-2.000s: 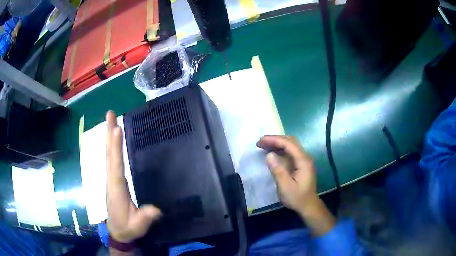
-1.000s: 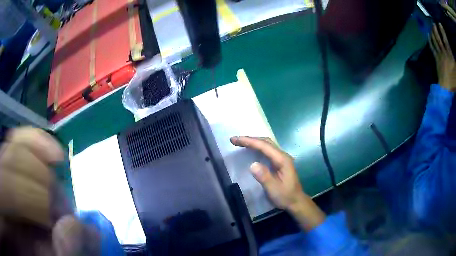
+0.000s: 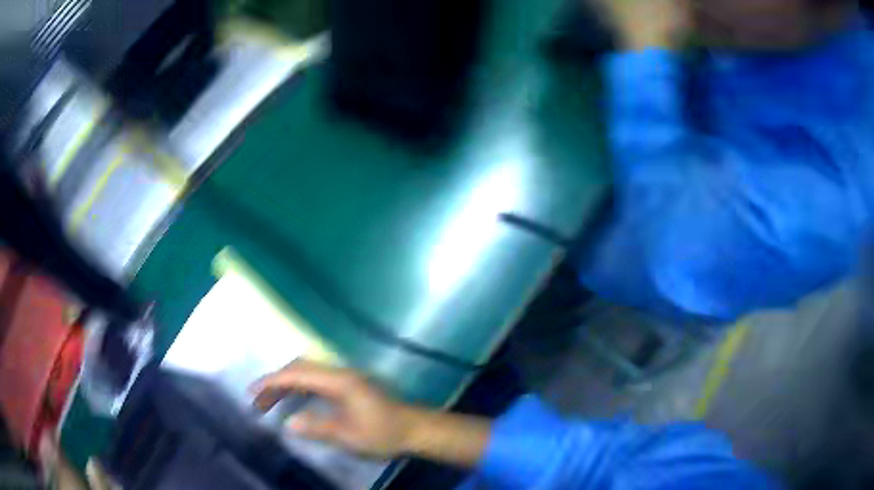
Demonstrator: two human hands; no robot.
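The view is blurred and tilted. The black unit housing (image 3: 192,435) lies at the lower left, cut off by the bottom edge, beside bare white sheet (image 3: 230,325). My right hand (image 3: 335,407) is over the sheet just right of the unit, fingers curled but apart, with nothing visible in it. Only blurred fingertips, apparently of my left hand (image 3: 62,469), show at the bottom left corner; what they do is hidden. The dark screwdriver (image 3: 57,239) slants at the left edge, above the plastic-lined screw tray (image 3: 120,354).
The green bench (image 3: 287,191) curves across the view, with a dark cord (image 3: 383,335) over it. A black object (image 3: 407,67) stands at the back. A person in blue (image 3: 728,182) is at the right. Red boards (image 3: 34,335) are at the left edge.
The view has swung to the right and tilted, so the unit and tray now sit at the lower left. My left hand has dropped to the corner. My right hand stays beside the unit.
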